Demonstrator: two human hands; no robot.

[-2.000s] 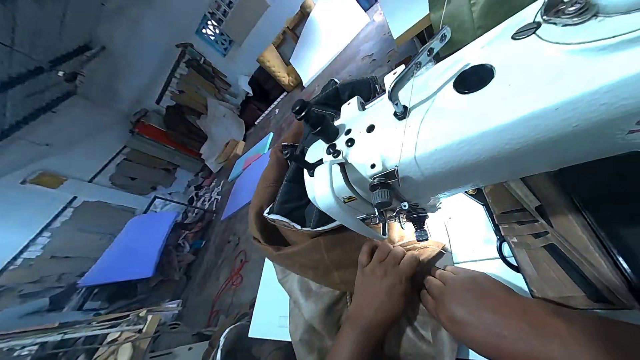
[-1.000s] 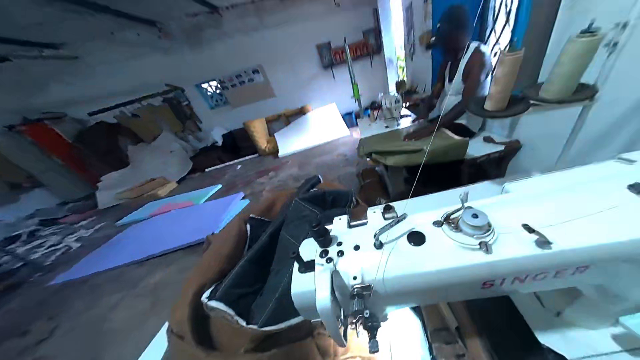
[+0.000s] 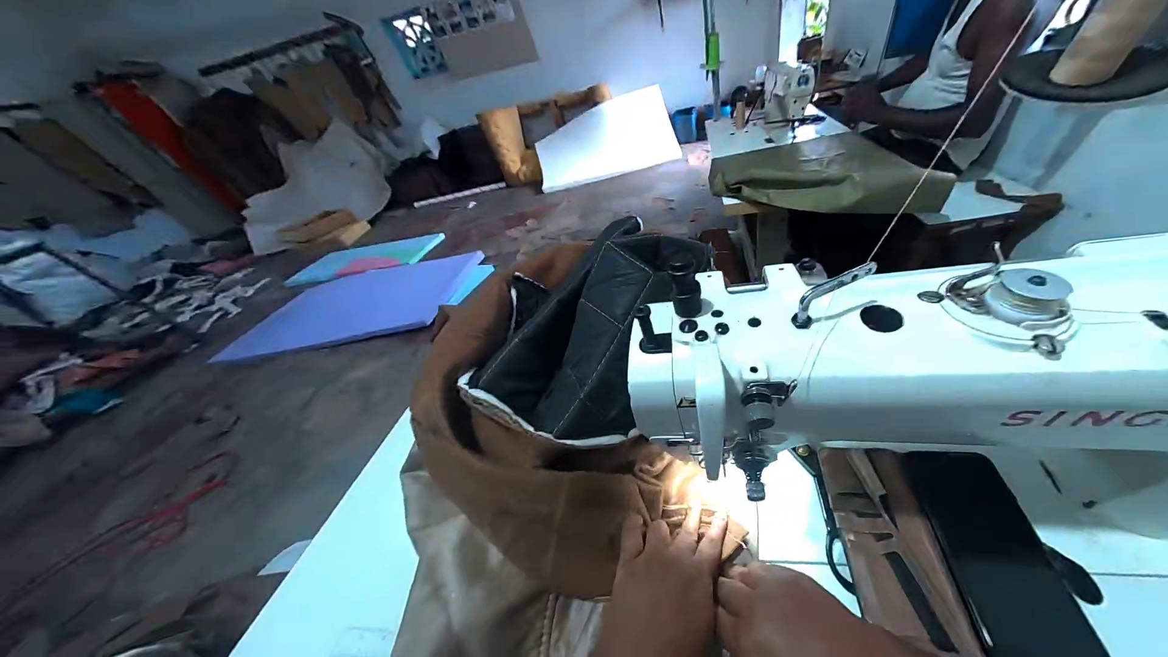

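Note:
A white Singer sewing machine (image 3: 894, 365) stands over a brown fabric piece (image 3: 538, 511) with black quilted lining (image 3: 602, 338) and a white edge. The fabric lies bunched in front of and left of the needle area, lit by the machine's lamp. My left hand (image 3: 671, 566) lies on the brown fabric just in front of the presser area, fingers spread and pointing at the needle. Beside it, touching the fabric's right edge, is my right hand (image 3: 776, 607) with its fingers curled; its grip is partly hidden. Tan material (image 3: 456, 566) hangs below the brown part.
A black phone (image 3: 995, 547) and a brown leather-like item (image 3: 885, 557) lie right of my hands on the white table (image 3: 338, 547). Purple foam sheets (image 3: 365, 306) rest on the floor. Across the room a person (image 3: 949, 82) sits at another sewing machine (image 3: 789, 91) with olive fabric (image 3: 830, 173).
The view has swung strongly between frames. Both hands, out of sight one second ago, are visible again at the brown fabric near the needle area.

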